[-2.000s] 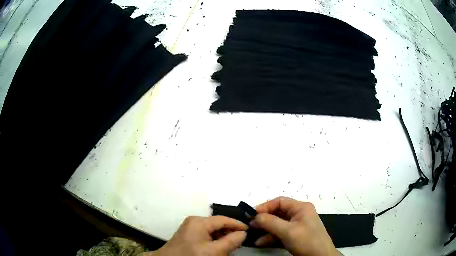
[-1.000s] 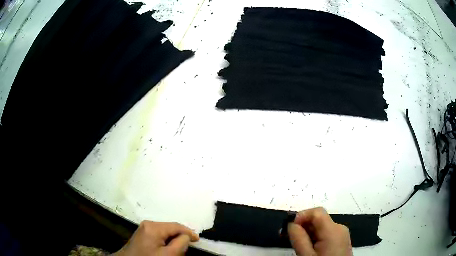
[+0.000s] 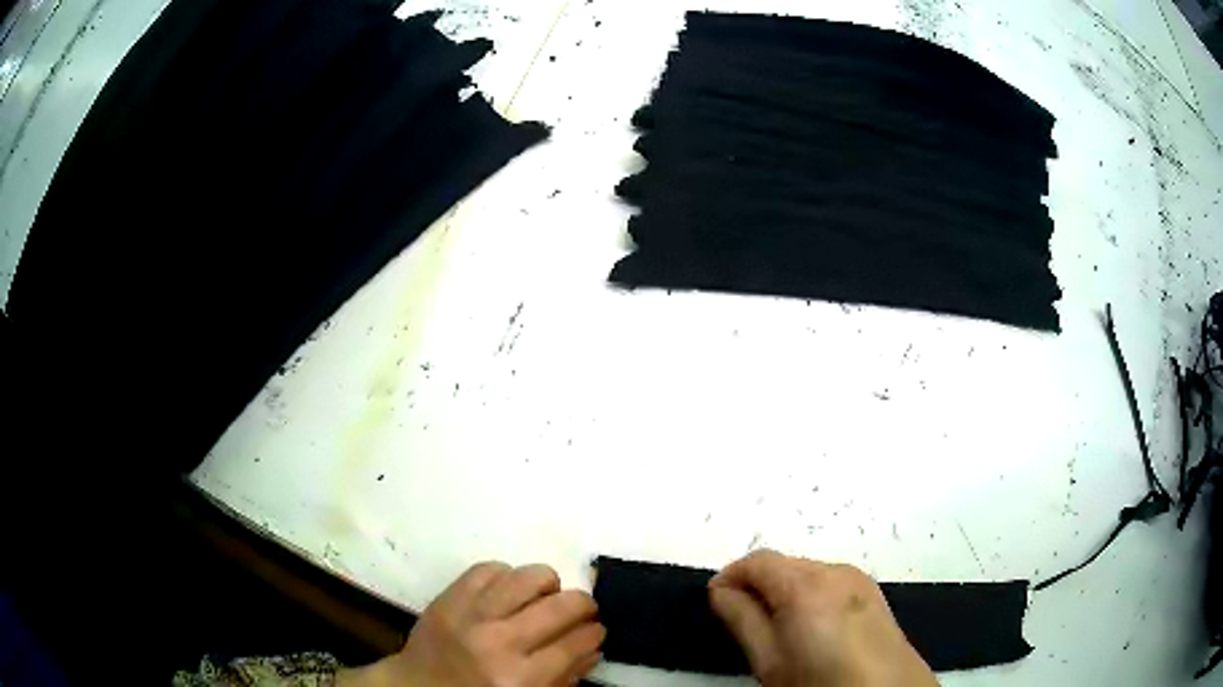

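Observation:
A black fabric band (image 3: 959, 624) lies flat along the near edge of the table. My left hand (image 3: 516, 628) is at its left end with the fingers curled; whether it pinches the band's end cannot be told. My right hand (image 3: 805, 611) is over the band's middle, thumb and index finger together on its upper part; whether cloth is between them is hidden. A narrow black strip (image 3: 1129, 403) with a knot lies right of the band, one end near the band's upper right corner.
A small stack of black bands (image 3: 845, 168) with jagged ends lies beyond the hands. A large black stack (image 3: 255, 201) covers the left side to the table edge. A tangle of narrow strips (image 3: 1211, 443) is at the far right. The white tabletop (image 3: 751, 416) has lint specks.
The band's folded left part has been laid flat. My left hand moved left off the band, then back right to its end. My right hand has shifted slightly left since one second ago.

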